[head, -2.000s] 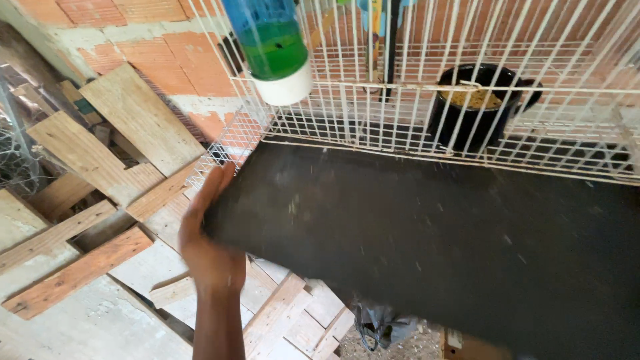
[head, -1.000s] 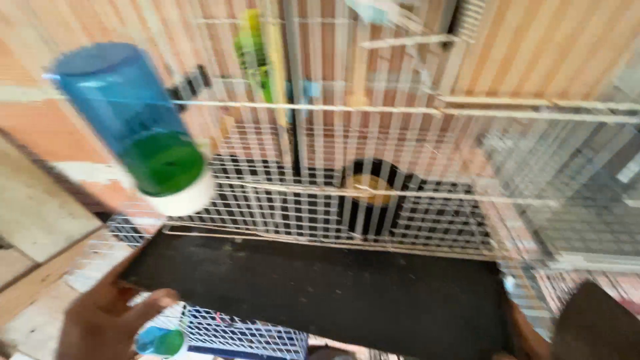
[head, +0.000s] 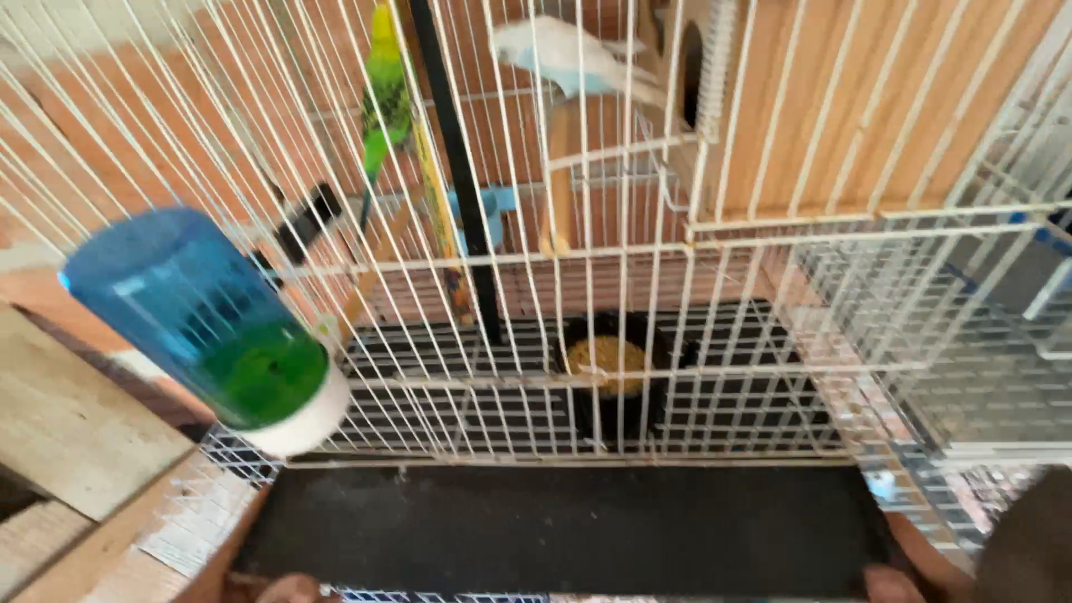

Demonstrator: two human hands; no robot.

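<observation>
A black tray (head: 569,528) sticks out partway from under a white wire birdcage (head: 586,381). My left hand (head: 268,582) grips its left front corner, thumb on top. My right hand (head: 909,561) holds its right front corner; both hands are cut off by the lower edge of the view. Behind the bars, a black cup of seed (head: 607,368) stands on the wire floor. A green and yellow budgerigar (head: 385,105) is at the upper left, and a white and pale blue one (head: 569,54) perches at the upper middle.
A blue drinker with green contents (head: 209,327) hangs outside the cage front at left. Inside are a wooden nest box (head: 821,109) and a light blue holder (head: 486,218). Wooden boards (head: 75,410) lie at left, a second wire cage (head: 971,310) stands at right. A brick wall is behind.
Less of the tray shows outside the cage than two seconds ago; it has moved inward under the cage. My right hand, not visible in the first frame, now shows on its right corner.
</observation>
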